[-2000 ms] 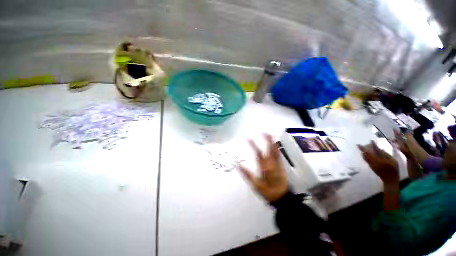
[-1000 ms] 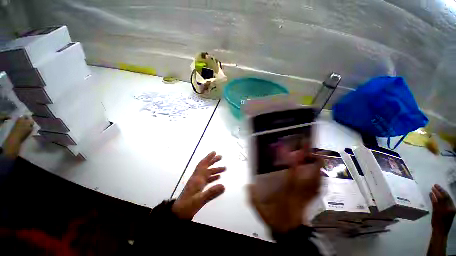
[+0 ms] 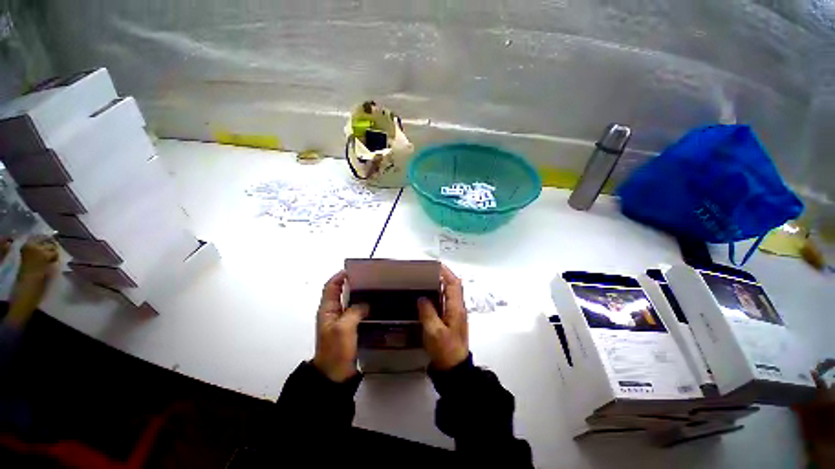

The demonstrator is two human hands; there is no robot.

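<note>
A retail carton [image 3: 395,357] is held upright between my two hands at the centre, its top flap raised and its dark opening facing me. My left hand [image 3: 338,328] grips its left side, with the thumb over the opening. My right hand [image 3: 446,322] grips its right side, with the thumb at the opening too. The carton's lower part is foreshortened. No hang tab can be made out in my hands.
Staggered cartons [image 3: 128,197] stand at left. Open cartons [image 3: 632,353] lie at right. Behind are loose white tabs [image 3: 311,201], a teal basin [image 3: 474,220], a cloth tote [image 3: 389,160], a steel flask [image 3: 601,168] and a blue bag [image 3: 710,188]. Another person's hands show at both edges.
The carton has moved from right of centre to the centre, and its top now shows open. My left hand has closed on its left side; both hands now hold it.
</note>
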